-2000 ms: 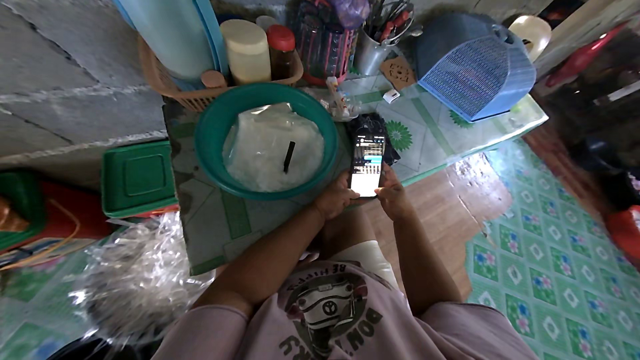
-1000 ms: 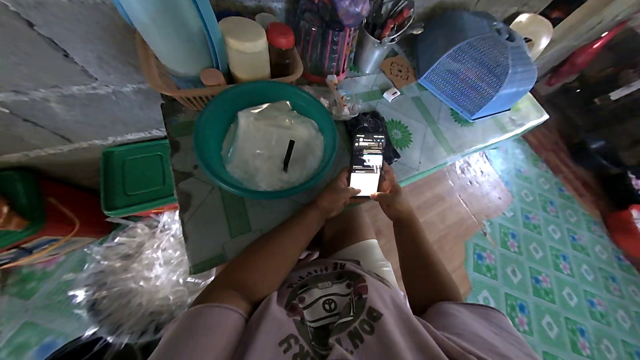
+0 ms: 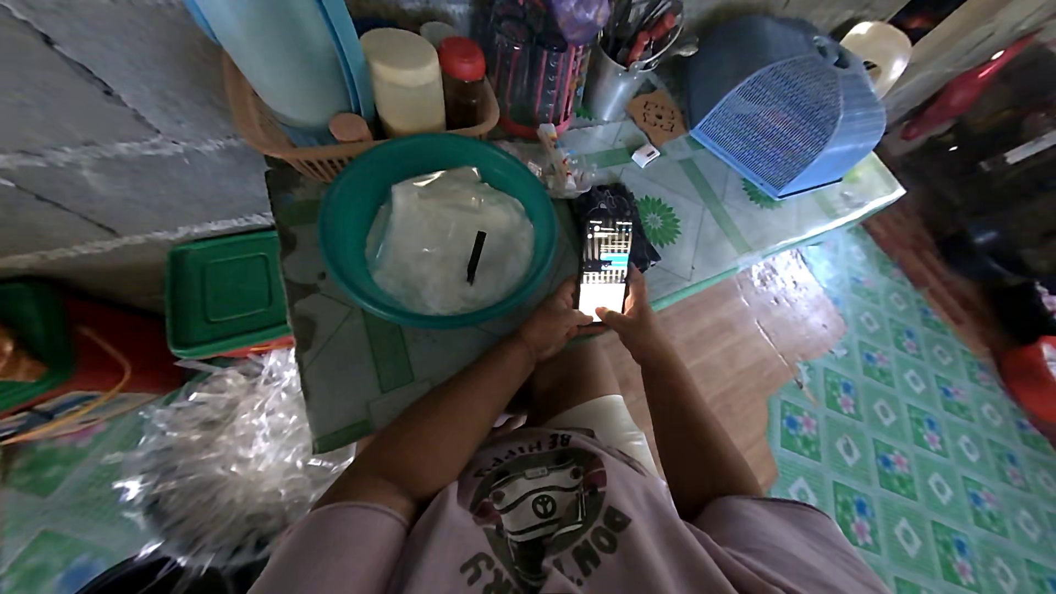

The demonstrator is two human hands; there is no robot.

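Between both hands, at the table's front edge, is a smartphone (image 3: 605,268) with a lit screen. My left hand (image 3: 554,320) grips its lower left side, thumb near the bottom of the screen. My right hand (image 3: 634,318) holds the lower right side, its thumb also over the lower screen. A black plastic bag (image 3: 646,247) lies crumpled on the table just behind the phone. Left of the phone stands a green plastic basin (image 3: 342,276) holding clear plastic sheets or bags (image 3: 437,247), with a small black strip (image 3: 476,256) on top.
Behind the basin, a brown plastic basket (image 3: 289,153) holds jars. A metal utensil can (image 3: 612,87) and a blue mesh-fronted plastic cover (image 3: 780,115) stand farther right. Left of the table (image 3: 388,351) are a green-lidded container (image 3: 227,293) and a heap of shiny clear plastic (image 3: 239,454).
My thumbs have shifted slightly over the lower part of the phone, and the picture on its screen has changed. Both hands keep hold of it in the same place.
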